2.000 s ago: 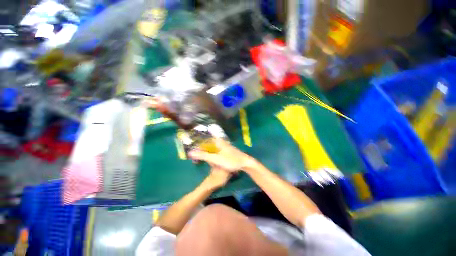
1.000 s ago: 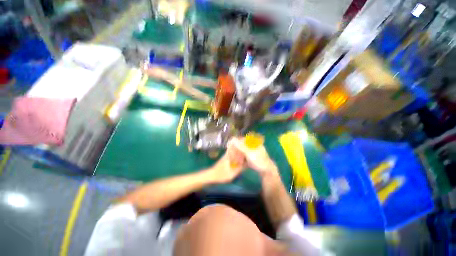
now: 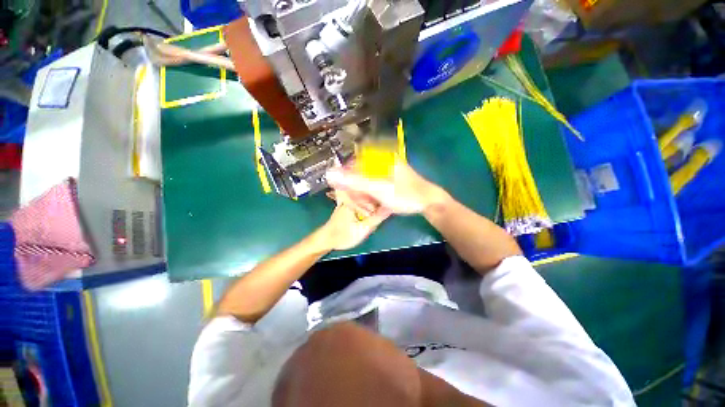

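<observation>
A bunch of yellow wires (image 3: pixel 378 161) sticks up blurred above my hands, in front of the press. My right hand (image 3: pixel 401 191) is closed around it. My left hand (image 3: pixel 350 226) is just below, touching the right, with a little yellow showing between its fingers. The fingers overlap, so the exact grip is partly hidden. The silver crimp applicator (image 3: pixel 306 167) is just left of my hands, under the grey crimping machine (image 3: pixel 318 60) with its orange-brown guard (image 3: pixel 258 75). I cannot make out single wires or terminals in the hands.
A fanned yellow wire bundle (image 3: pixel 509 163) lies on the green bench (image 3: pixel 215 226) to the right, with loose longer wires (image 3: pixel 540 95) behind it. A blue bin (image 3: pixel 628 199) stands at the right. A grey-white cabinet (image 3: pixel 95 159) with a striped cloth (image 3: pixel 52 238) stands left.
The view has shifted and sharpened, with the press now larger above my hands. My hands stay together with the yellow bunch, closer beside the applicator than two seconds ago cannot be judged.
</observation>
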